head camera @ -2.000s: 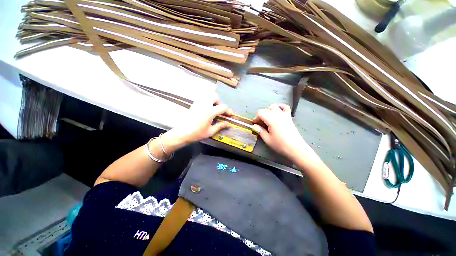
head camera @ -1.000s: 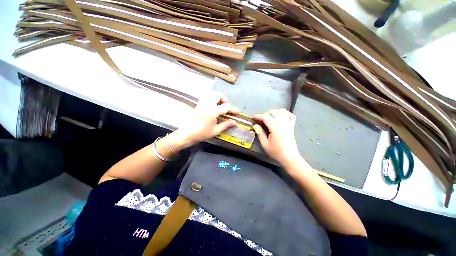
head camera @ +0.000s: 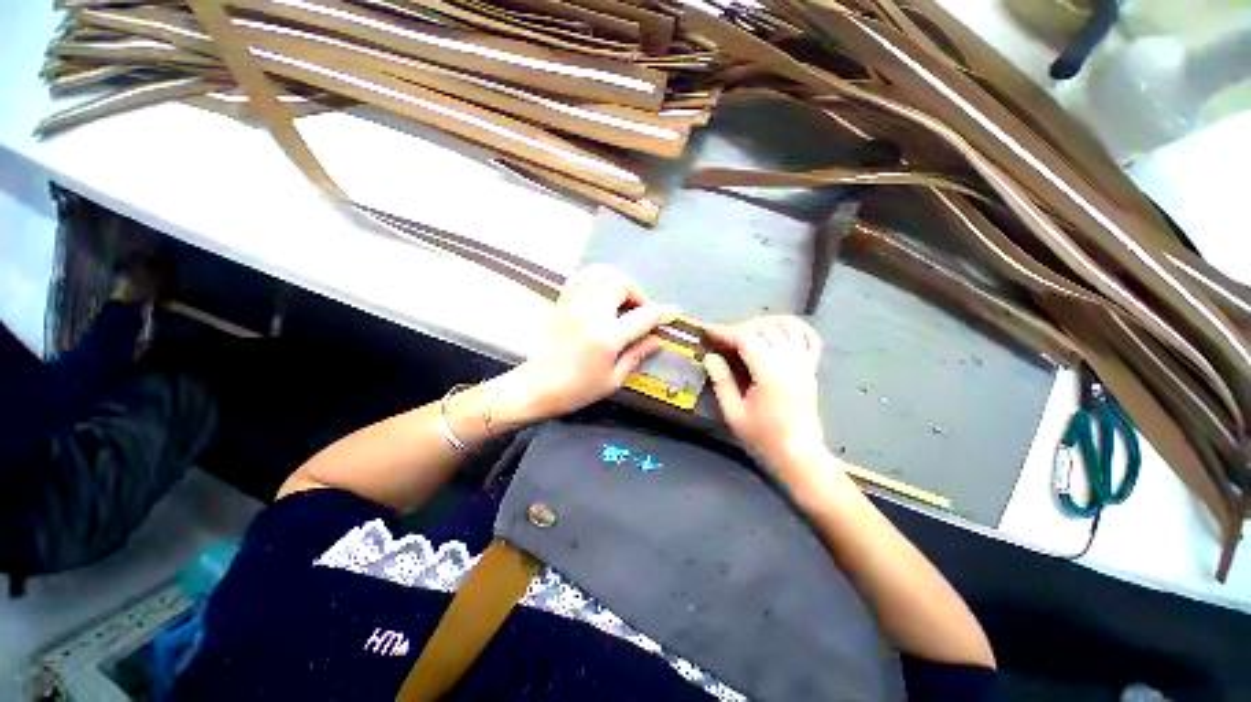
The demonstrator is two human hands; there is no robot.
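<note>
A brown strap (head camera: 480, 255) runs across the white tabletop from the left and passes under my left hand (head camera: 593, 343). Both hands pinch the strap's end at the upper edge of the yellow gauge (head camera: 664, 388), at the near edge of the grey slab (head camera: 906, 373). My right hand (head camera: 768, 384) grips the right part of the end, close to my left fingers. My fingers hide most of the end. A hammer (head camera: 829, 258) lies on the slab beyond my right hand, its handle reaching right.
Strap bundles lie behind the slab at the left (head camera: 412, 85) and right (head camera: 1015, 165). Green-handled scissors (head camera: 1098, 460) lie right of the slab. A yellow strip (head camera: 899, 486) lies along its near edge. A person's dark sleeve and leg (head camera: 110, 425) show at far left.
My hands have moved slightly right and closer together over the gauge. The yellow strip on the slab has come into view. A person has appeared at the far left.
</note>
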